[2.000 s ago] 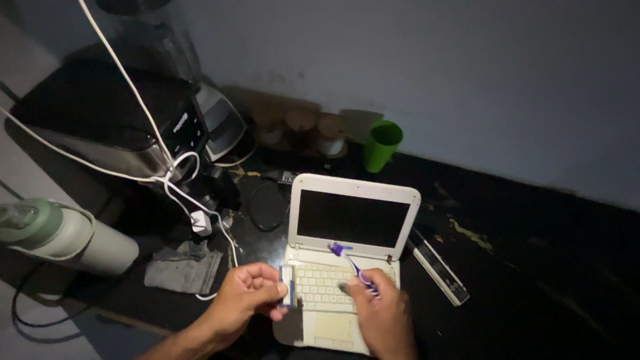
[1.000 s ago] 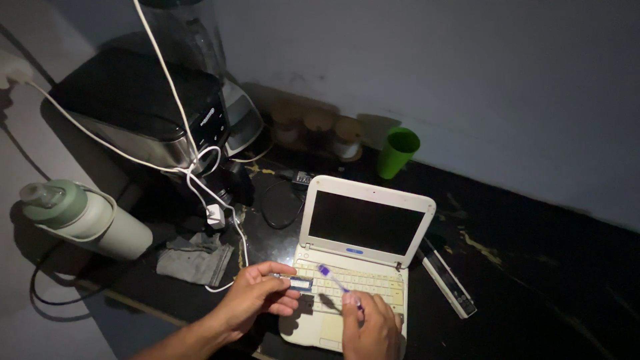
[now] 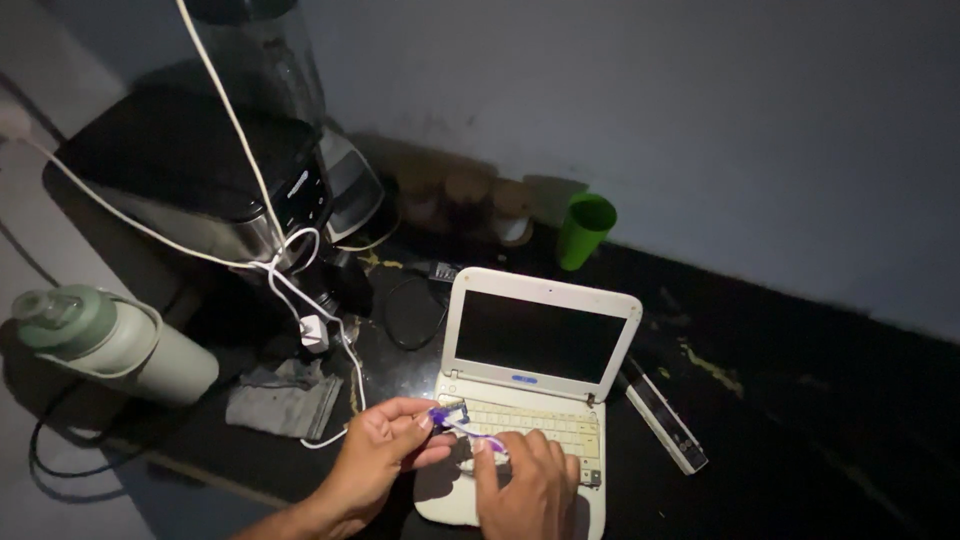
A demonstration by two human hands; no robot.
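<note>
Between its thumb and fingers, my left hand (image 3: 386,450) holds a small memory module (image 3: 454,412) over the keyboard's left side. My right hand (image 3: 529,480) grips a purple and white toothbrush (image 3: 480,435), whose purple bristle head lies against the module. Beneath both hands, a white mini laptop (image 3: 525,375) stands with its lid raised and a dark screen; parts of its keyboard and palm rest are hidden by the hands.
A laptop battery (image 3: 664,420) lies right of the laptop. Behind stands a green cup (image 3: 585,231). To the left are a folded grey cloth (image 3: 283,401), a bottle (image 3: 142,345), a white charger (image 3: 313,334) with cables, a black and silver appliance (image 3: 187,165) and a blender (image 3: 349,180).
The toothbrush head, which was over the laptop apart from the module, is now against it. The module's flat face was turned differently in the earlier frames. The view has shifted slightly.
</note>
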